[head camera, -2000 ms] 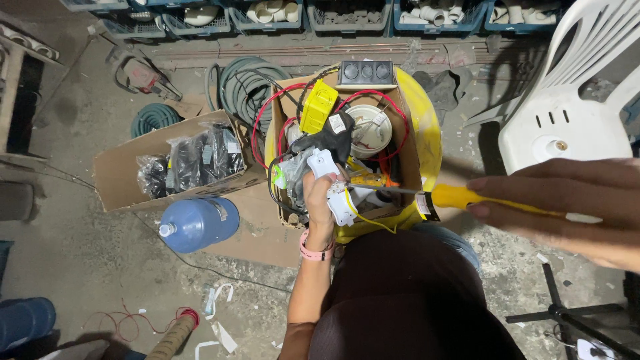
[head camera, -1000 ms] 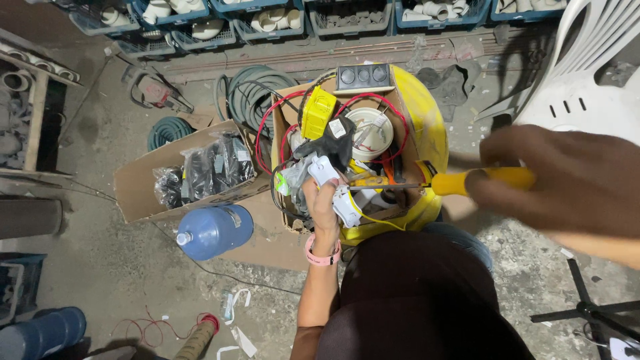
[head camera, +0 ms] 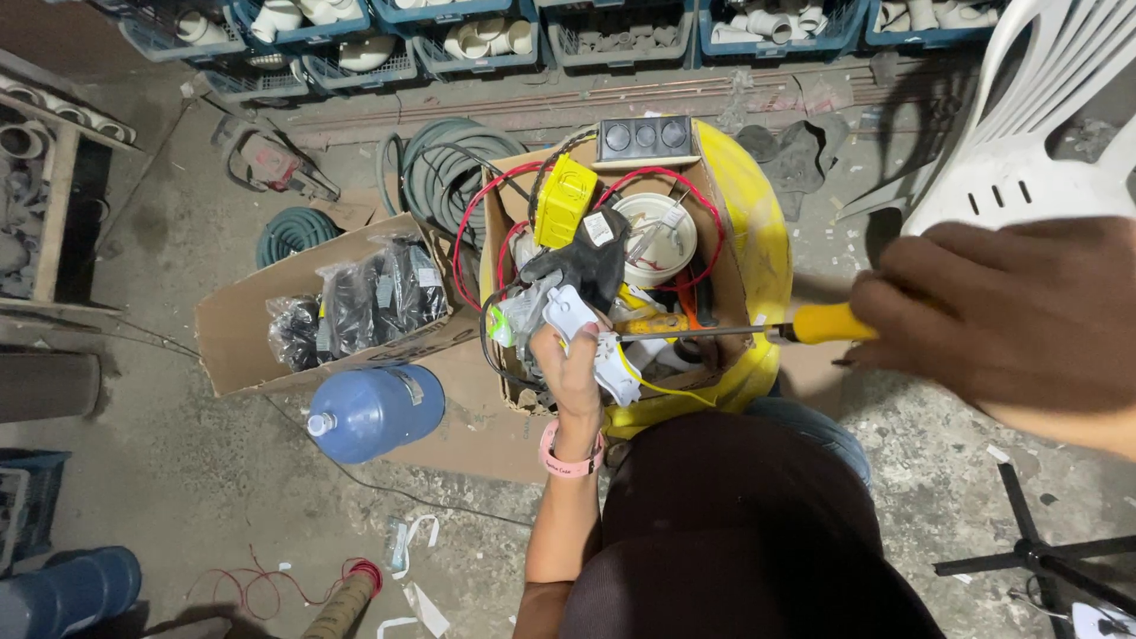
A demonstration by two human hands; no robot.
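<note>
My left hand, with a pink wristband, grips a white plastic electrical fitting above an open cardboard box. A yellow wire runs from the fitting. My right hand, slightly blurred, holds a screwdriver by its yellow handle; the long shaft points left and its tip meets the fitting beside my left fingers. Behind them in the box lie a yellow junction box, a black glove, a white round tub and red cable. A black triple socket block rests at the box's back edge.
Left of the box stand a carton of bagged black parts and a blue water jug lying on its side. Hose coils lie behind. A white plastic chair is at right, above a black stand. Crates of pipe fittings line the back.
The fingers of my right hand were extended along the screwdriver handle two seconds ago; now they are curled around it. My left hand keeps its hold on the white fitting.
</note>
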